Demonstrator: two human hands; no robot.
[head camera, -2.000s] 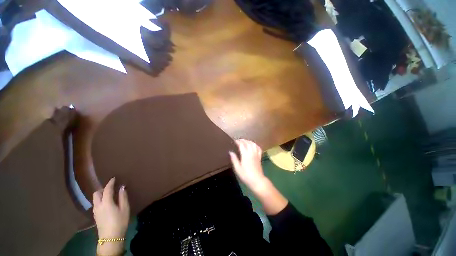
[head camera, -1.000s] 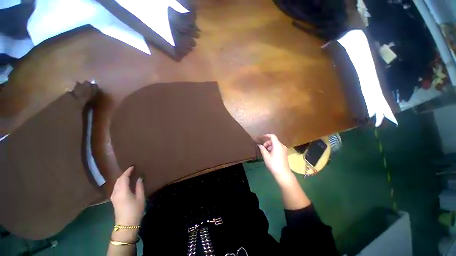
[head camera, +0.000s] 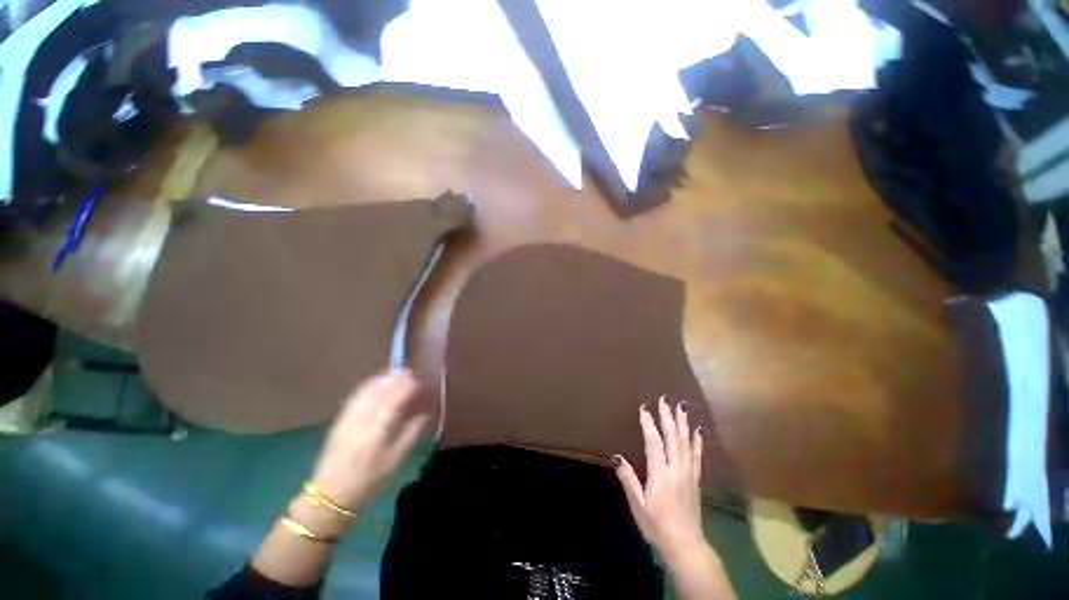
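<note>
The right stack of brown cut pieces (head camera: 563, 352) lies before me, with a domed top and its near edge at my body. My right hand (head camera: 671, 475) rests on its lower right part, fingers spread and palm down. The left stack (head camera: 287, 311) has a rounded lower edge and a bunched upper right corner. A narrow white edge strip (head camera: 413, 307) shows along its right side. My left hand (head camera: 381, 428) is blurred at the lower end of that strip, by the left stack's lower right edge; whether its fingers hold cloth cannot be told.
White paper patterns (head camera: 469, 59) on dark layers lie at the far side. A black cloth heap (head camera: 938, 152) lies far right, near a bundle with white forked paper (head camera: 1026, 399). A blue pen (head camera: 77, 229) is at far left. A round stool (head camera: 785, 545) holds a phone (head camera: 842, 539).
The view has turned left, showing the whole left stack. My left hand has left the right stack for the left stack's edge. My right hand has released the corner and spread flat on the cloth.
</note>
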